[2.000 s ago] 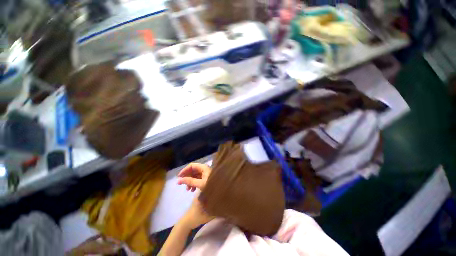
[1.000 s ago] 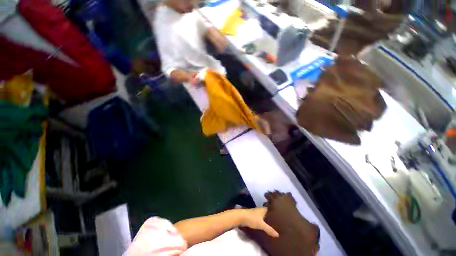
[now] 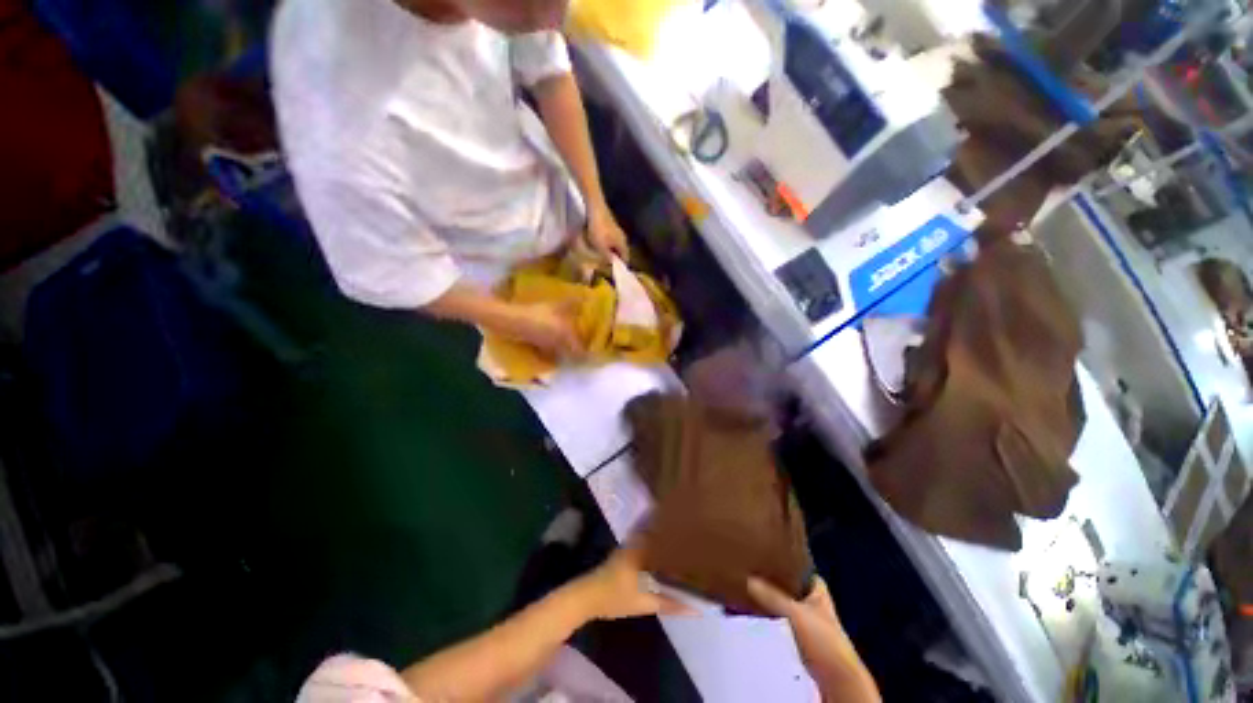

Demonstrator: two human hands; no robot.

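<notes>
A folded brown cloth piece point(image 3: 721, 501) lies over the white bench, held at its near edge by both my hands. My left hand point(image 3: 639, 584) is at its near left corner, with the fingers partly hidden at the cloth. My right hand point(image 3: 790, 604) is at its near right corner, thumb on top. A larger brown garment piece point(image 3: 989, 398) lies heaped on the white machine table to the right.
A person in a white top point(image 3: 399, 151) handles mustard-yellow cloth point(image 3: 522, 330) at the bench's far end. The white bench point(image 3: 735, 659) runs beside the machine table point(image 3: 948, 563). A blue JACK-lettered panel point(image 3: 907, 261) and dark tray point(image 3: 808, 284) lie there. Green floor point(image 3: 357, 453) is left.
The view has swung left from the machine and crate, then closer to the other person. The brown cloth has moved forward along the bench. My right hand now shows on it beside my left.
</notes>
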